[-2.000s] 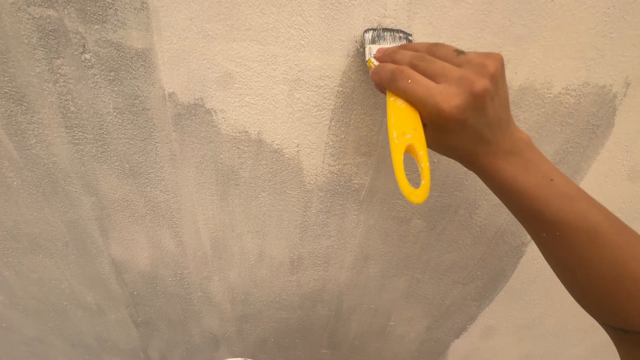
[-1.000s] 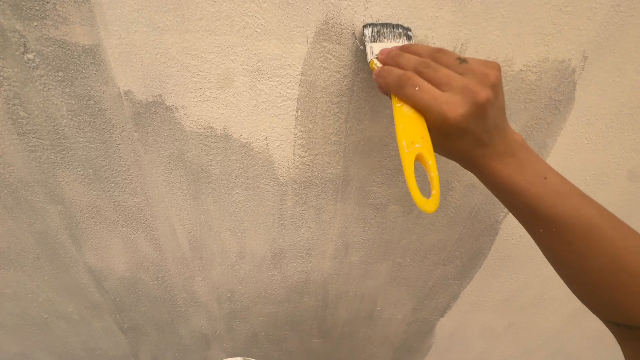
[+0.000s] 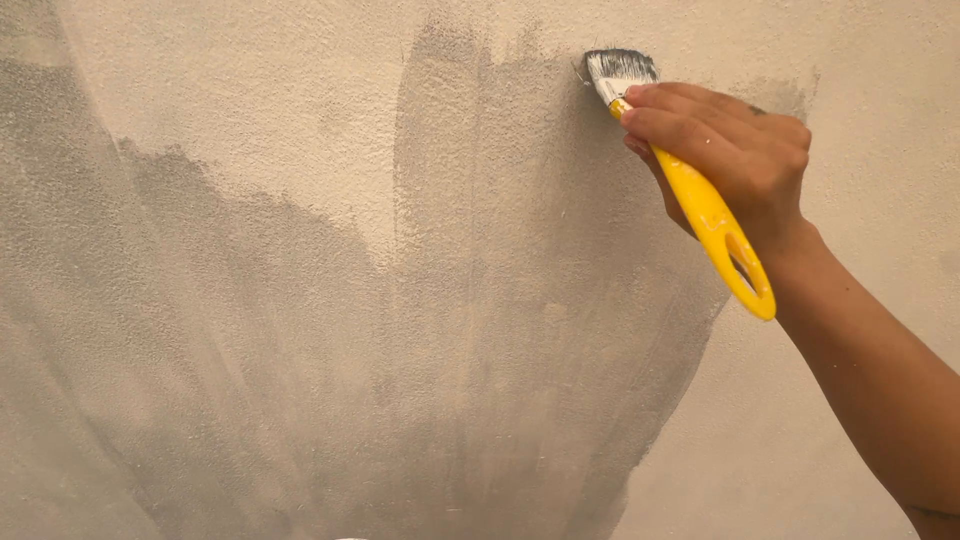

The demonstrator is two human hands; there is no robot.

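Observation:
My right hand (image 3: 720,150) grips a paintbrush (image 3: 709,210) near its ferrule, at the upper right of the view. The brush has a yellow plastic handle with a hanging hole and white paint smears; its dark bristles, coated whitish, point up against the textured wall (image 3: 277,97). The handle slants down to the right below my fingers. Around and below the bristles spreads a greyish, darker coat (image 3: 480,322) with uneven upper edges and streaks that fan upward. The rest of the wall is pale beige. My left hand is out of view.
A small white curved edge (image 3: 350,538) shows at the bottom of the view; what it belongs to cannot be told. The rough wall surface fills the background, with a pale area (image 3: 787,450) at the lower right.
The brush has moved to the right along the wall, and its handle now slants more. Grey coating shows at the upper middle where the wall was paler. The view has shifted somewhat.

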